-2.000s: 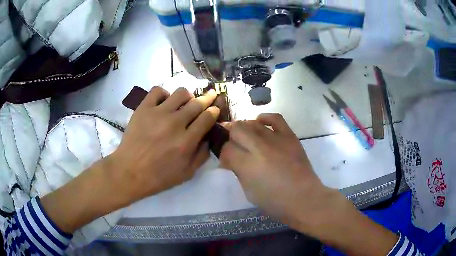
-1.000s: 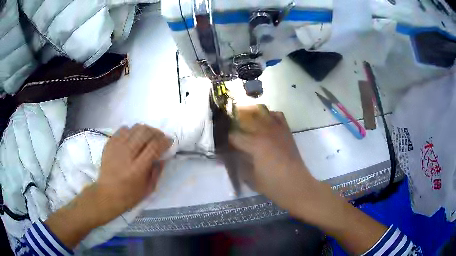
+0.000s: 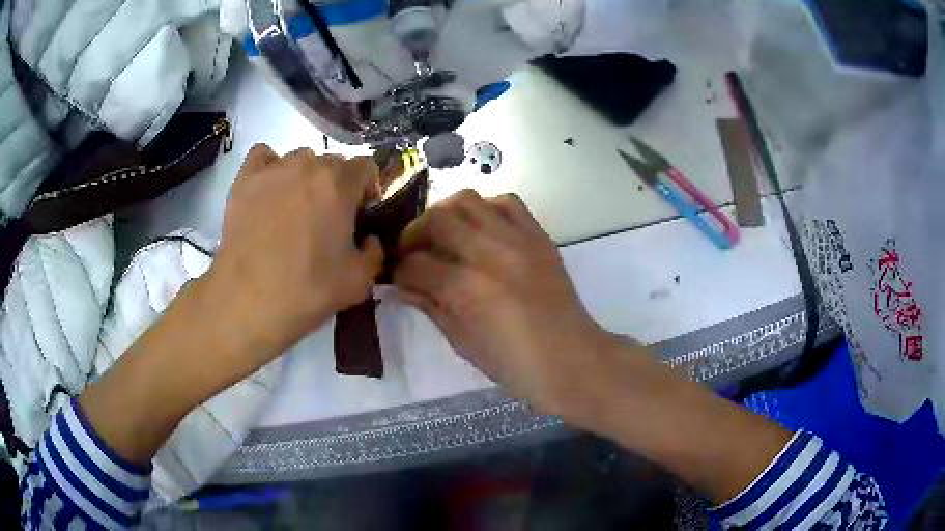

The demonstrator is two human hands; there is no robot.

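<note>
A dark brown fabric piece (image 3: 392, 223) lies between my hands just in front of the lit presser foot (image 3: 406, 164); a flat brown end hangs down below my fingers. My left hand (image 3: 301, 233) grips it from the left. My right hand (image 3: 482, 280) pinches its right edge. My fingers hide part of the piece. White quilted fabric (image 3: 171, 301) lies under and beside my left forearm. The needle tip cannot be made out.
Snips (image 3: 684, 195) with pink and blue handles, a brown strip (image 3: 741, 171) and a black piece (image 3: 611, 85) lie right of the machine head (image 3: 358, 12). A brown strip with a zip (image 3: 130, 171) lies left. A printed plastic bag (image 3: 891, 301) is at far right.
My left hand has moved from the white fabric up to the brown piece and grips it. The brown piece now bunches between both hands. The camera view has shifted.
</note>
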